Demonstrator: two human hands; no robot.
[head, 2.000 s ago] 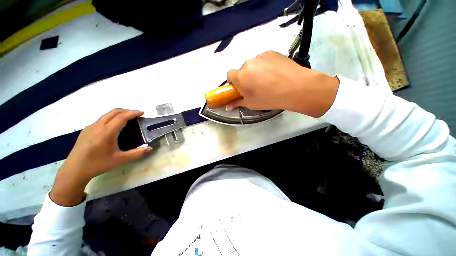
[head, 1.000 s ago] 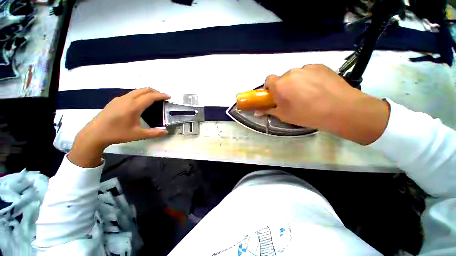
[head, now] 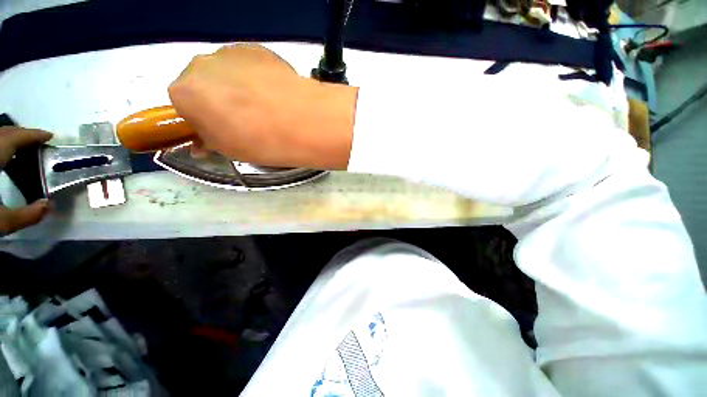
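Note:
My right hand is closed around the orange-brown handle of the steam iron. The iron lies on the near part of the table. My left hand is cut off by the left edge; its finger and thumb pinch the left end of the silver binding folder. A short narrow piece of navy fabric strip shows between the folder and the iron, its right part hidden under the iron. Dark fabric also shows at the folder's left end, between my finger and thumb.
A wide navy strip runs along the back of the white ironing table. The iron's black stand or hose rises behind my right wrist. Small dark scraps lie at back right. Pale cut pieces are heaped below left.
Both hands, the folder and the iron now appear farther left in the view, which has also shifted. The iron's tip is now close to the folder's right end. Both hands keep their holds.

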